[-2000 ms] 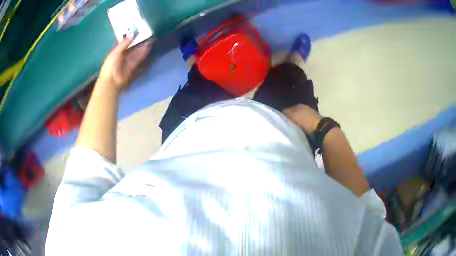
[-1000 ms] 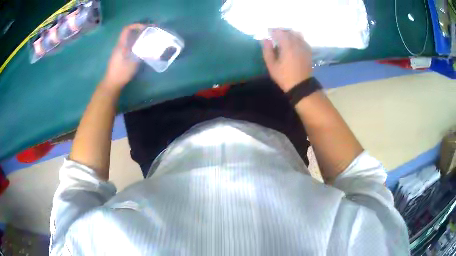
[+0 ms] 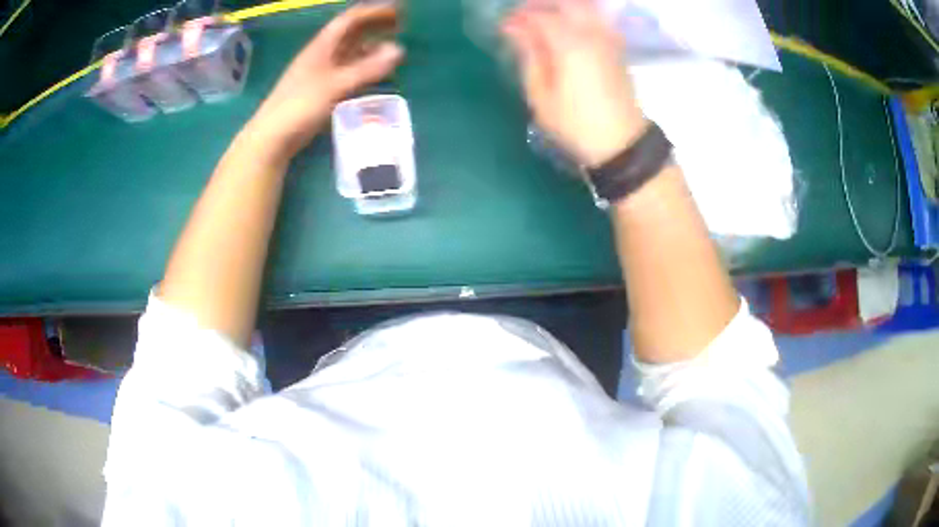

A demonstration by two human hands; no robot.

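Observation:
A clear plastic box with a small black square face and some pink inside lies on the green mat, in front of my chest. My left hand is just beyond and left of it, thumb and fingers apart, holding nothing. My right hand is blurred over the mat, left of the whitish stack of poly bags. Faint clear film shows beside its fingers and under its wrist. I cannot tell whether the fingers hold it.
A row of clear boxes with pink and black contents stands at the far left, by a yellow tape line. A white paper sheet lies behind the bag stack. A thin white loop lies at the right. Red objects show below the bench edge.
My left hand has let go of the box, which now lies on the mat. My right hand has moved from the bag stack's near edge to its left side, farther forward.

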